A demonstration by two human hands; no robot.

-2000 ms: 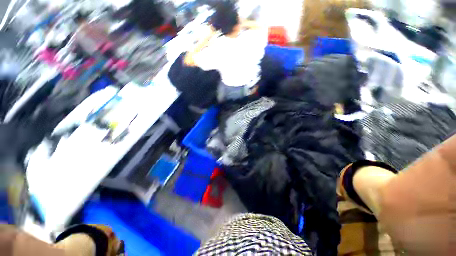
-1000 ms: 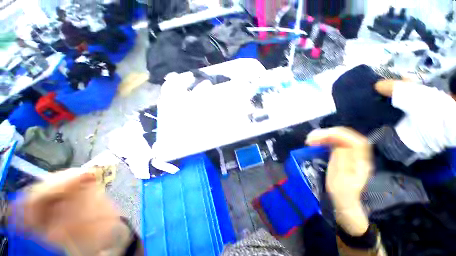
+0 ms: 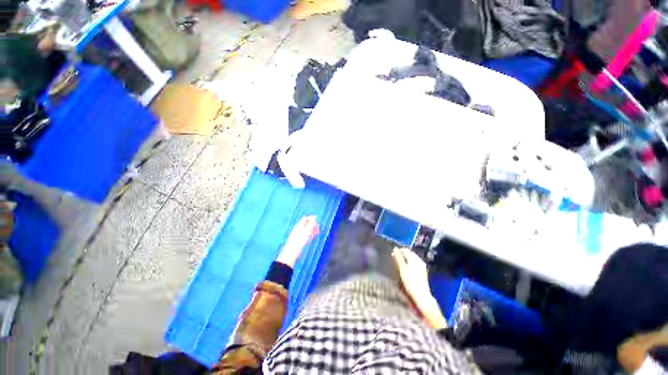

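Note:
My left hand [image 3: 299, 240] is over the bright blue plastic bin [image 3: 233, 256]; it looks empty, but its fingers are too small and bright to read. My right hand [image 3: 416, 284] is beside the checked apron [image 3: 359, 329], below the table edge; its finger state is unclear. The white machine table [image 3: 381, 161] lies in front of me. The overlock machine [image 3: 524, 172] is set in it at the right. White cut pieces [image 3: 271, 132] and black cut pieces [image 3: 311, 88] hang at the table's left end. More dark pieces [image 3: 436, 77] lie on its far part.
A cardboard piece [image 3: 189, 110] lies on the speckled floor [image 3: 157, 220] at the left. Another blue bin [image 3: 91, 132] stands farther left. A scrap bin [image 3: 494, 307] is under the table at the right. Another person's dark sleeve [image 3: 630, 286] is at the lower right. Thread stands are upper right.
The view has swung left and down, so the table and machine now sit farther right. Both hands have lowered, my left over the blue bin and my right beside the apron.

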